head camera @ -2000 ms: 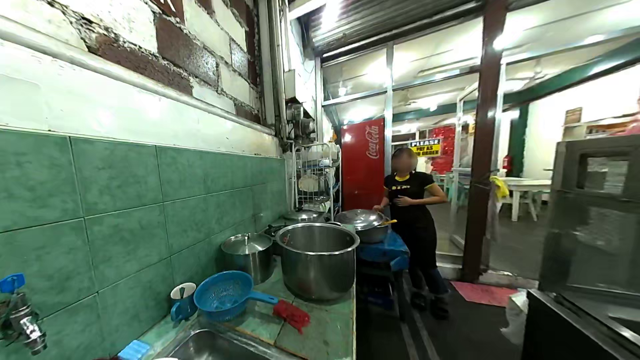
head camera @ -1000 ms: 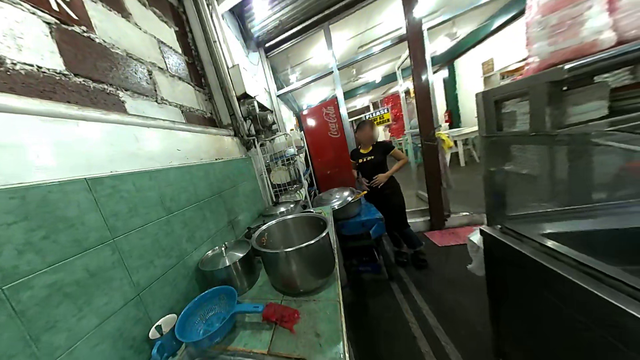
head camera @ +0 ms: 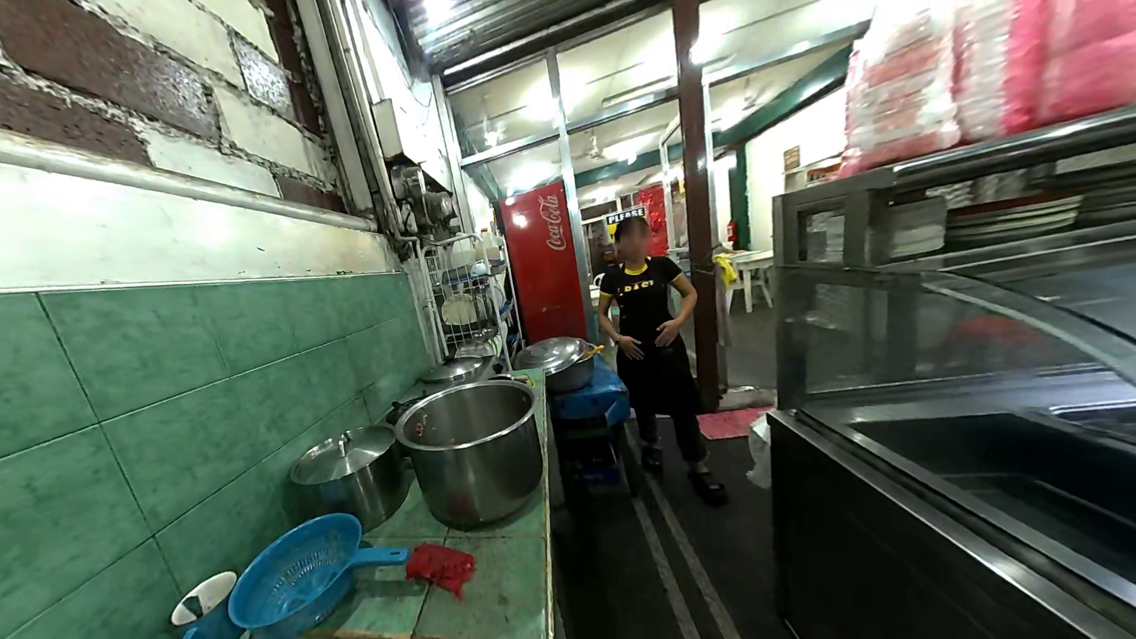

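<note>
Neither of my hands shows in the head view. A large open steel stockpot (head camera: 475, 457) stands on the green tiled counter (head camera: 497, 581), with small food bits on its inner wall. Left of it is a smaller lidded pot (head camera: 351, 475). In front of them lies a blue plastic colander (head camera: 297, 568), its handle pointing right toward a red cloth or net (head camera: 441, 568). A white and blue cup (head camera: 204, 599) is at the lower left. Farther back sit another lidded pot (head camera: 457, 373) and a wide lidded pan (head camera: 557, 355) on a blue-covered stand.
A person (head camera: 652, 337) in black stands in the aisle, both hands near the waist. Behind are a wire dish rack (head camera: 461, 297) and a red refrigerator (head camera: 546, 266). At the right is a glass and metal display counter (head camera: 887, 426) with pink packages on top (head camera: 994, 80).
The view has swung right, and the sink seen earlier is out of sight. The person has moved a hand off the covered pan; both hands are now in front of the body.
</note>
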